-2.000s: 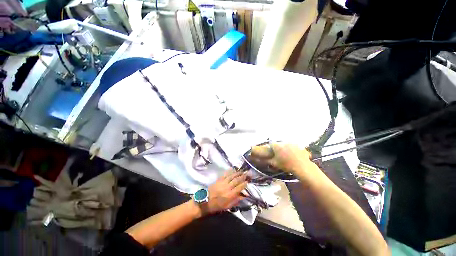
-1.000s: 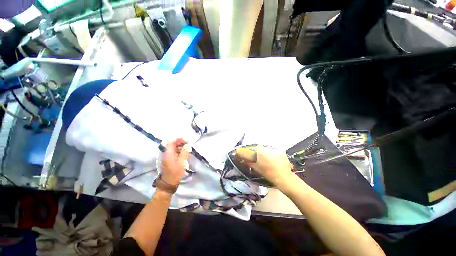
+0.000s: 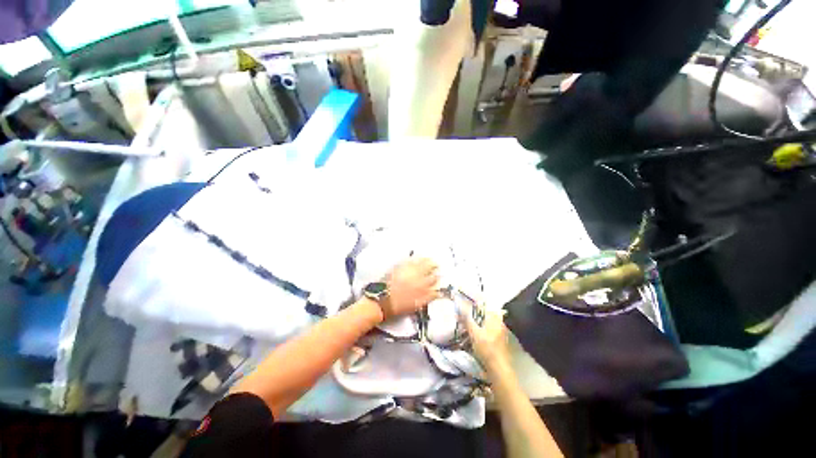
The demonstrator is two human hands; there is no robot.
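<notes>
The white garment (image 3: 215,268) lies over the pressing board, with a broken dark line of checks (image 3: 246,261) running across it. Its near part is bunched up, with checked cloth (image 3: 447,394) at the table's front edge. My left hand (image 3: 412,288), with a watch on the wrist, is on the bunched cloth. My right hand (image 3: 483,333) is just right of it, at the cloth's edge. Fingers are blurred and partly hidden in the folds. The steam iron (image 3: 598,284) rests on the dark pad (image 3: 582,344) at the right, with no hand on it.
The navy board end (image 3: 134,224) shows at the left. A bright blue support arm (image 3: 329,121) stands behind the board. A blue machine with valves (image 3: 45,241) is at far left. Dark garments (image 3: 716,197) hang at the right. Another checked piece (image 3: 210,367) lies front left.
My right hand has let go of the iron, now parked on the pad at the right, and moved to the cloth. My left hand has moved right. The near cloth is more bunched.
</notes>
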